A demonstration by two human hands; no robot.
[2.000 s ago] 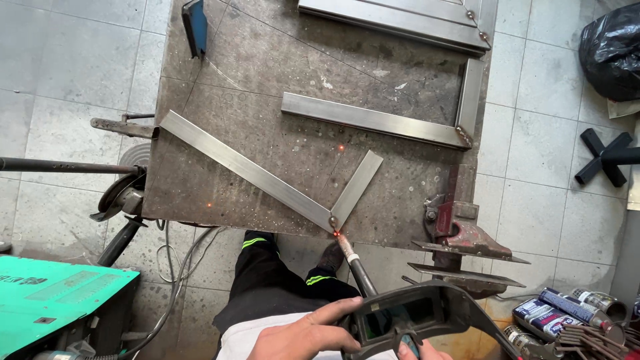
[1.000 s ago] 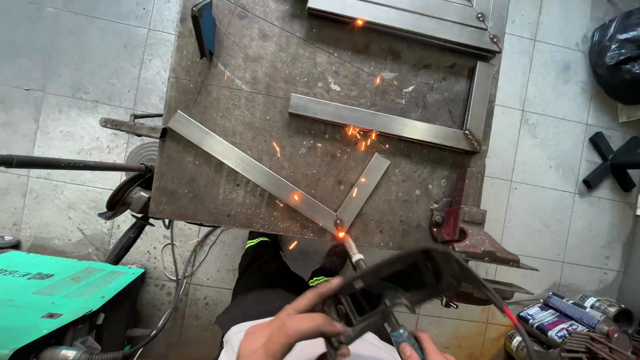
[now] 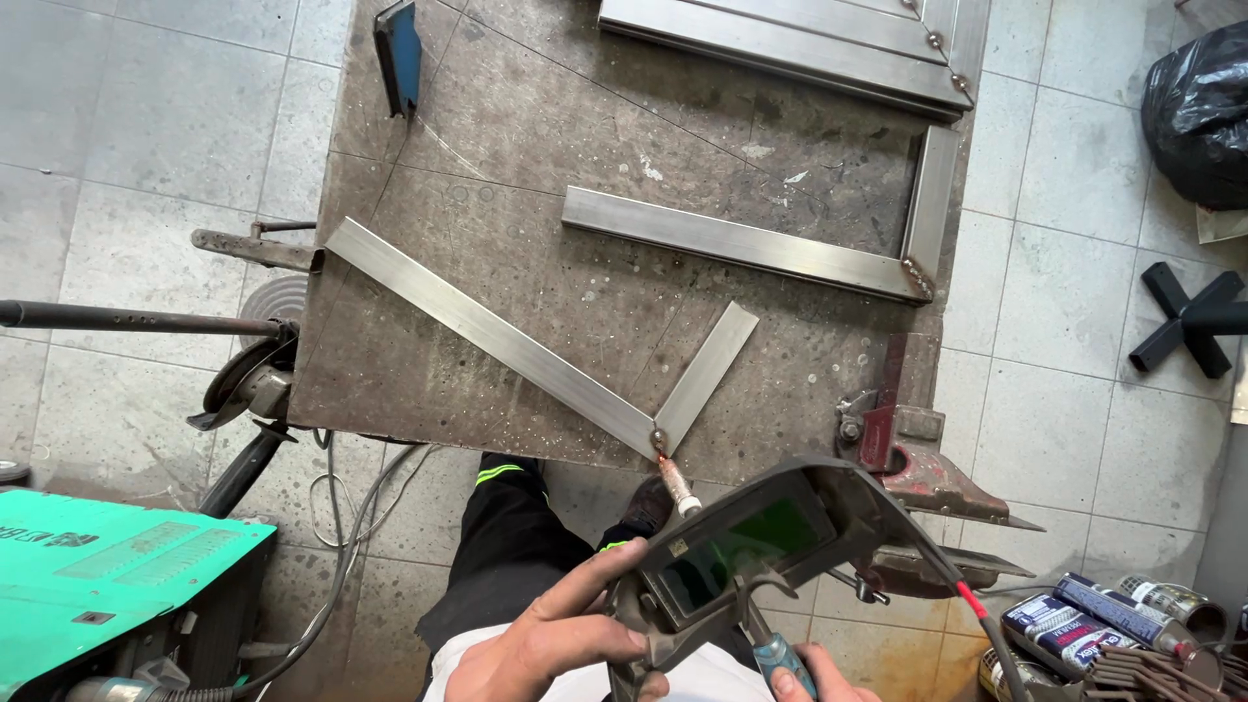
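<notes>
At the bottom centre my left hand [image 3: 556, 634] grips the edge of a dark welding mask [image 3: 746, 536] with a green-tinted window. My right hand [image 3: 824, 678], partly cut off by the frame, holds the blue handle of a welding torch [image 3: 777, 658]. The torch nozzle [image 3: 678, 487] shows beyond the mask, its tip at the corner where a long steel tube [image 3: 497, 336] meets a short steel tube [image 3: 710, 370]. A weld bead [image 3: 658, 438] sits on that joint, with an orange glow just below it. The mask hides the middle of the torch.
On the metal worktable [image 3: 487, 244] lie a welded L-shaped tube piece [image 3: 741, 239] and stacked tube frames [image 3: 780, 49]. A blue tool [image 3: 398, 58] is at the upper left. A red vise [image 3: 921, 473] is at the right edge, an angle grinder [image 3: 258, 380] at the left, and a green machine [image 3: 107, 575] lower left.
The flying sparks of a second ago are gone, and the bright spot at the joint has dimmed to a small glow. The mask sits lower and turned, its window now showing clearly.
</notes>
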